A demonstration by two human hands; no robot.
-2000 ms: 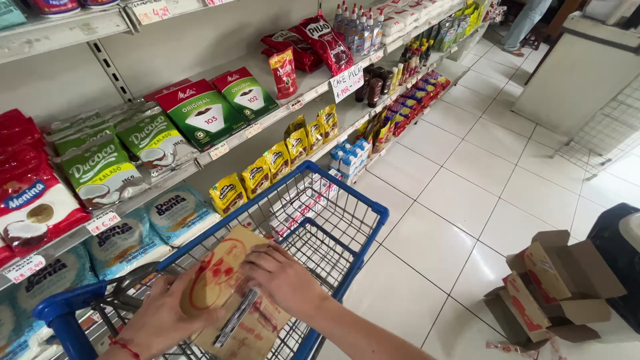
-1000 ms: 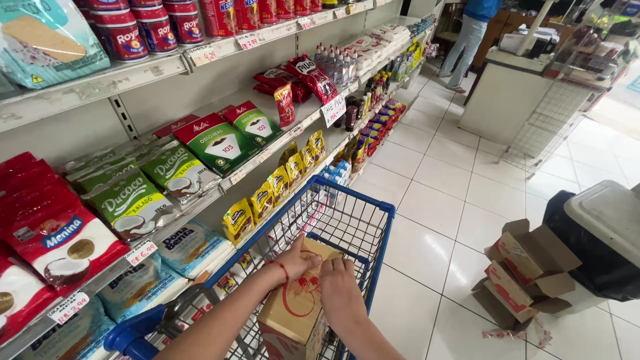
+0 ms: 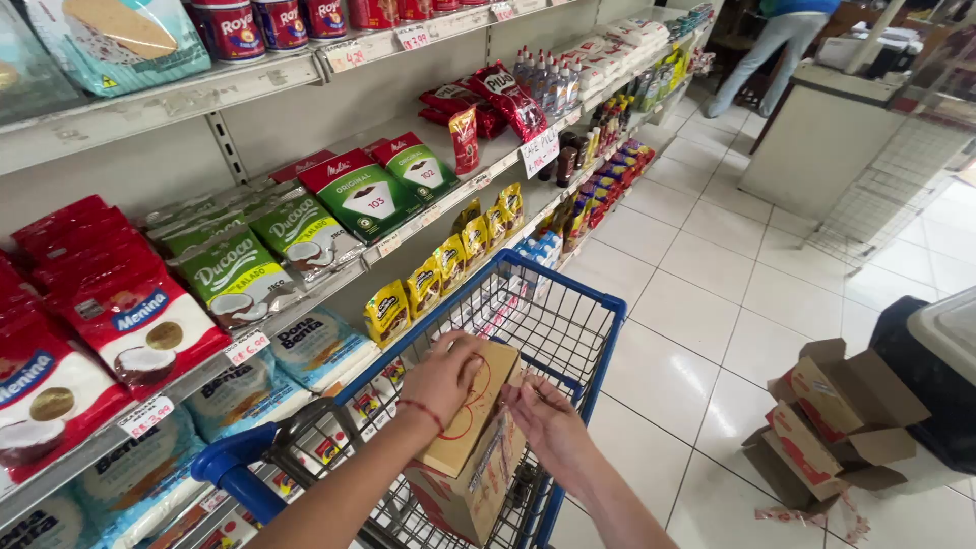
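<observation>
A closed cardboard box (image 3: 476,465) with red print stands in a wire shopping cart (image 3: 614,305) with a blue rim. My left hand (image 3: 444,381), a red string bracelet at its wrist, lies over the top of the box with its fingers bent at the far edge. At the box's upper right edge is my right hand (image 3: 545,419); its thumb and fingertips are pinched together there, apparently on the edge or tape, too small to tell. Left of the cart, shelves hold green coconut packs (image 3: 236,278), red coconut bags (image 3: 141,309) and coffee filter boxes (image 3: 370,194).
Small yellow bags (image 3: 386,311) line the lower shelf beside the cart. Opened cardboard boxes (image 3: 831,419) are stacked on the tiled floor at right, against a dark bin with a pale lid (image 3: 949,335). A counter (image 3: 816,145) and a person in jeans (image 3: 766,57) are farther back.
The box was tilted in my hands two seconds ago and now stands in the cart. My left hand has moved onto its top, and my right hand has moved to its right edge.
</observation>
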